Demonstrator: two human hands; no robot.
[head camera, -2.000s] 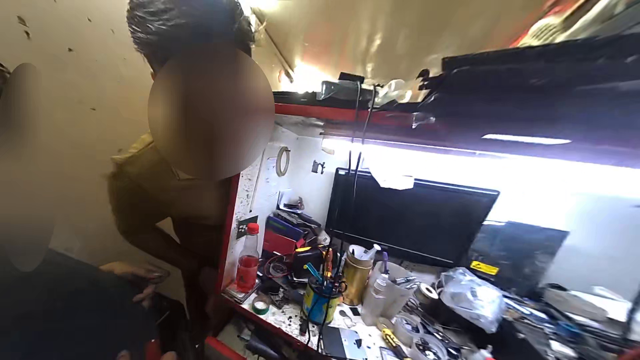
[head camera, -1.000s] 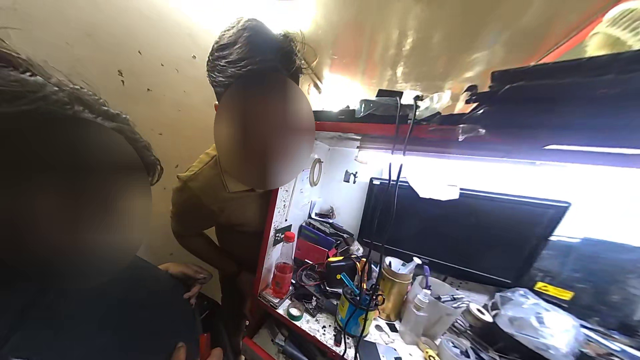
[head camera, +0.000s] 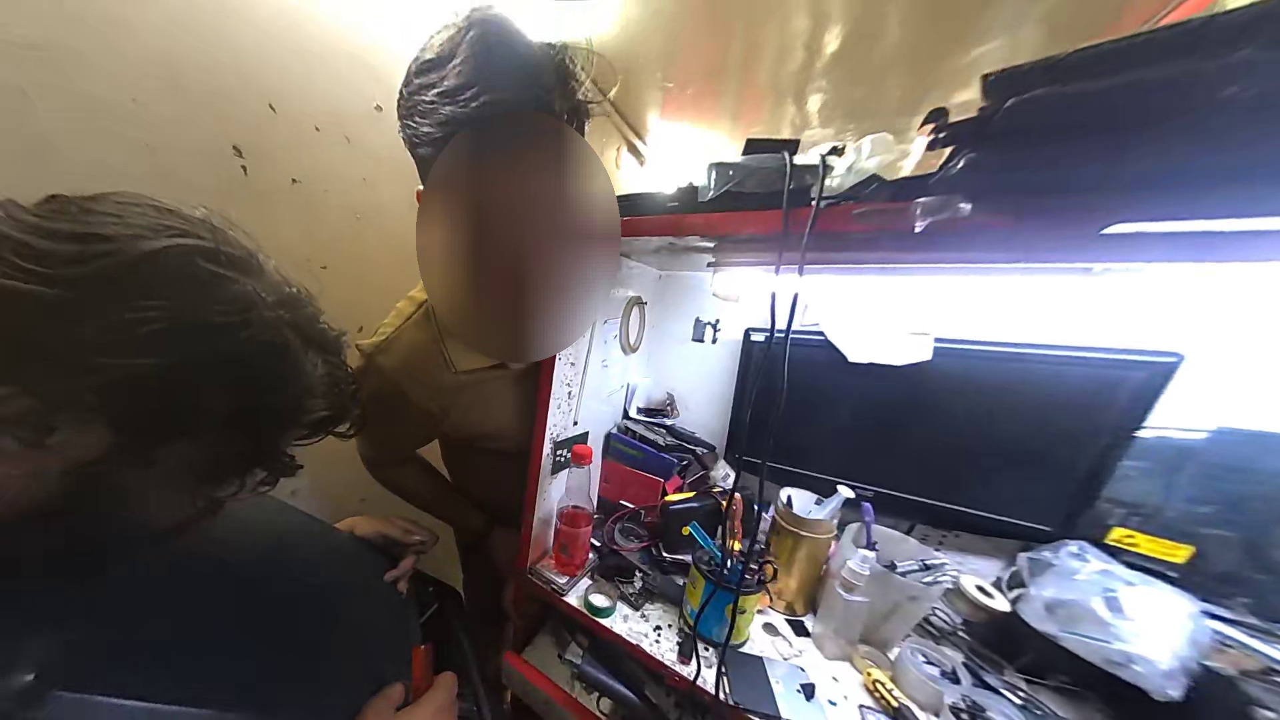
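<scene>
Neither my left hand nor my right hand can be made out as mine. At the lower left, the fingers of a hand (head camera: 415, 700) close around a red handle (head camera: 422, 668); whose hand it is cannot be told. Just above, another hand (head camera: 395, 540) rests by the dark clothing of a person (head camera: 200, 600) bending forward. A clear bottle of red liquid (head camera: 573, 530) stands at the workbench's left edge. Beside it lies a green-rimmed tape roll (head camera: 600, 599). Pens and tools fill a blue and yellow can (head camera: 722, 600), near a gold-coloured canister (head camera: 800, 555).
A person in a tan shirt (head camera: 400, 390) stands left of the red-edged bench. A black monitor (head camera: 945, 430) stands at the back behind a plastic bag (head camera: 1110, 610) and a spool (head camera: 977, 597). Black cables (head camera: 785, 400) hang in front. A drawer (head camera: 545, 685) juts out below.
The person in dark clothing has bent the head lower since a second ago. The view has swung left since two seconds ago.
</scene>
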